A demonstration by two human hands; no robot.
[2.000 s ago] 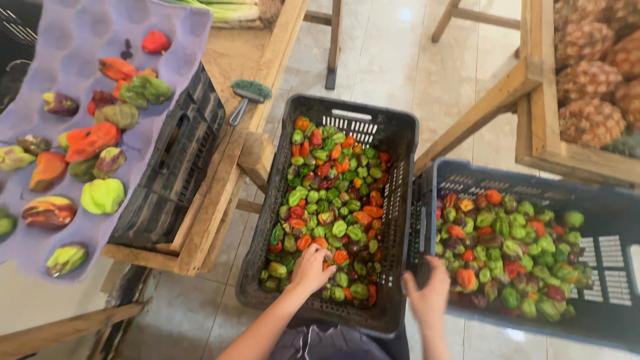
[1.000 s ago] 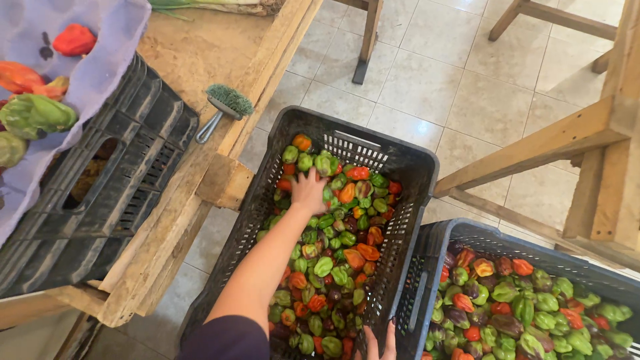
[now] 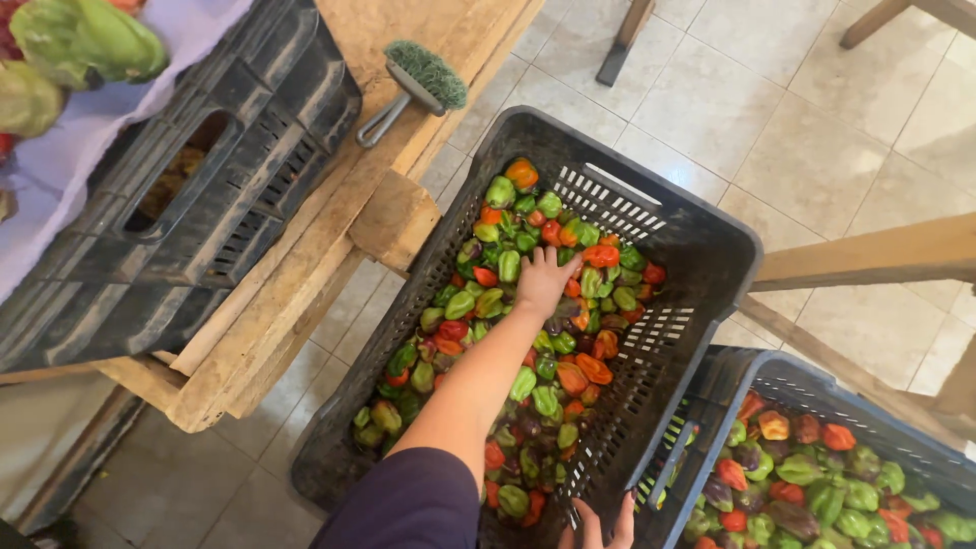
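A black plastic crate [image 3: 728,221] stands tilted in view, filled with small green, red, orange and dark habanero-type peppers [image 3: 460,305]. Among them, towards the crate's far end, rests my left hand [image 3: 543,278], fingers spread and touching the peppers; no pepper is plainly gripped. At the bottom edge my right hand [image 3: 602,530] is partly cut off, its fingers at the crate's right side wall; whether they grip it is unclear. To the right, a second dark crate [image 3: 751,358] holds more such peppers [image 3: 827,496].
On the left, a wooden table [image 3: 297,320] bears a dusty black crate [image 3: 282,175], a purple tray [image 3: 114,145] with larger peppers, and a green-bristled brush [image 3: 419,80]. Wooden legs and a slanting beam [image 3: 869,252] stand beyond the crates on the tiled floor [image 3: 701,91].
My left hand has moved from the near end of the crate, two seconds ago, to its far part. My right hand has stayed by the crate's right side. The view has come closer.
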